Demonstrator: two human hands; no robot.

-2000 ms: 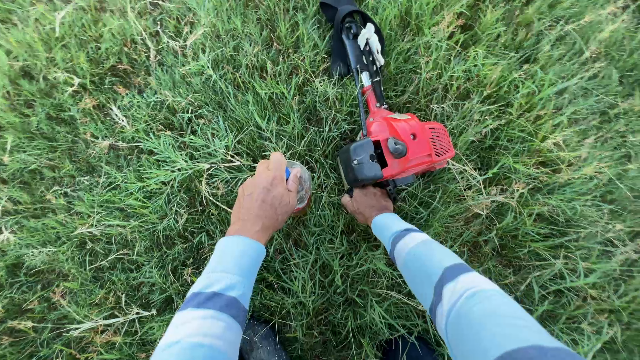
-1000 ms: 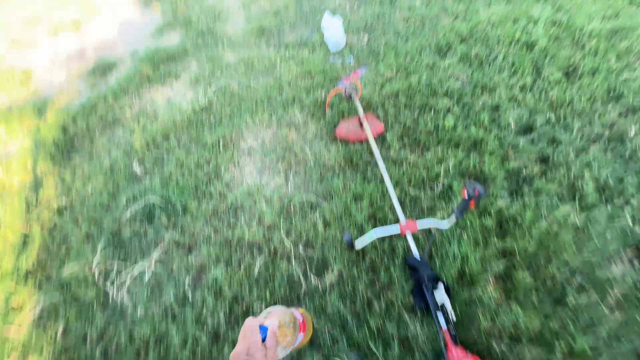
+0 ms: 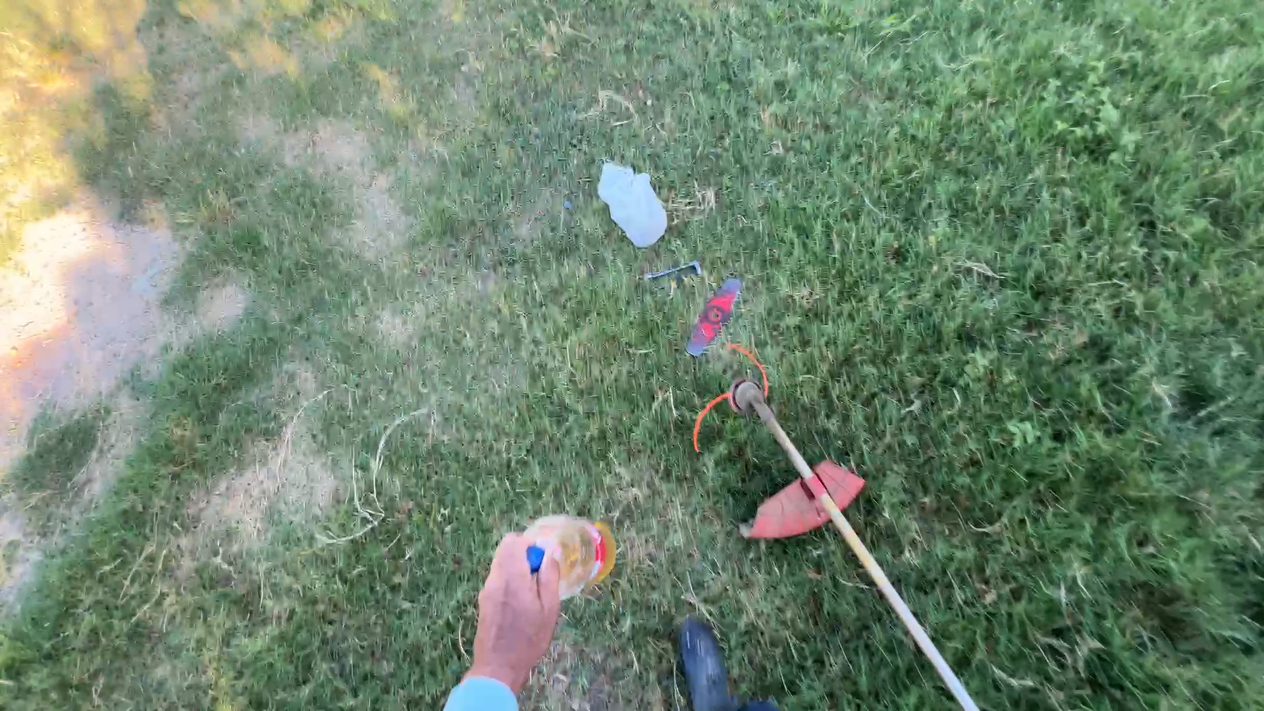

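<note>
My left hand [image 3: 518, 602] grips a clear plastic bottle [image 3: 578, 555] by its neck, near the blue cap [image 3: 534, 559]; yellowish liquid shows in the bottle. My right hand is out of the picture. To the right of the bottle a brush cutter lies on the grass, with its pale shaft [image 3: 894, 597], red guard [image 3: 805, 502] and a trimmer head [image 3: 747, 396] with orange line sticking out on two sides. Just beyond the head lies a red and dark metal cutting blade [image 3: 714, 317].
Past the blade lie a small metal tool [image 3: 673, 271] and a whitish plastic bag [image 3: 633, 204]. A dark boot [image 3: 702, 664] stands between bottle and shaft. Pale strands [image 3: 375, 484] lie in the grass at left, near bare sandy ground [image 3: 84, 306].
My left hand has lifted the bottle from beside the red engine and carries it along the shaft toward the cutting end. The right hand, at the engine earlier, has left the view. The view has moved forward.
</note>
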